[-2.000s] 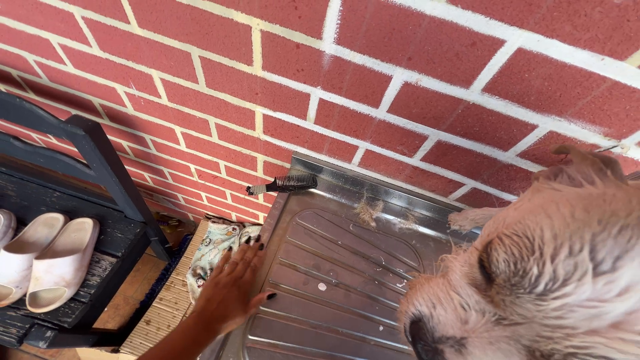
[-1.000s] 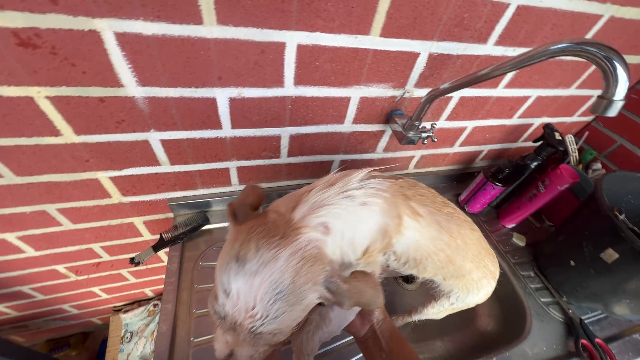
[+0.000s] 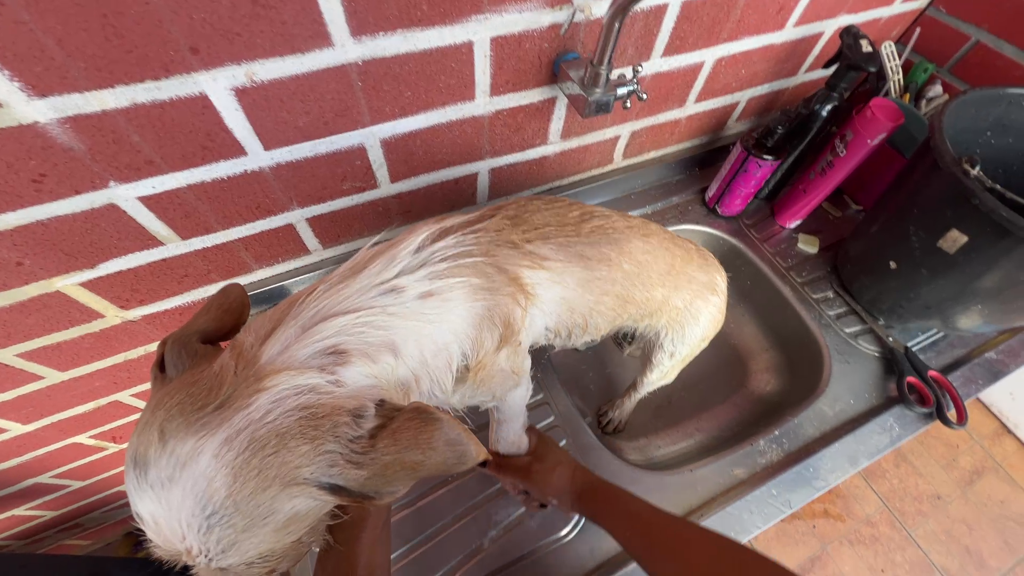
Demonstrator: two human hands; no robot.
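Note:
A wet, cream and tan dog (image 3: 448, 304) stands across a stainless steel sink, its hind leg in the basin (image 3: 752, 360) and its front part over the ribbed drainboard (image 3: 472, 512). My right hand (image 3: 536, 472) comes in from the lower right, its fingers closed around the dog's front leg just above the drainboard. Of my left arm, only the forearm (image 3: 356, 536) shows at the bottom, below the dog's ear; the dog's head hides the hand, so what it touches cannot be seen.
A metal tap (image 3: 596, 84) is fixed to the red brick wall (image 3: 312, 112). Pink and black bottles (image 3: 840, 164) stand behind the basin at the right. Beside them is a large black bucket (image 3: 944, 216). Scissors (image 3: 920, 384) with black and red handles lie near the sink's front edge.
The view has swung right since the earliest frame. The dog's head has moved from the right side to the left. My left hand, spread at the drainboard's edge two seconds ago, is now hidden.

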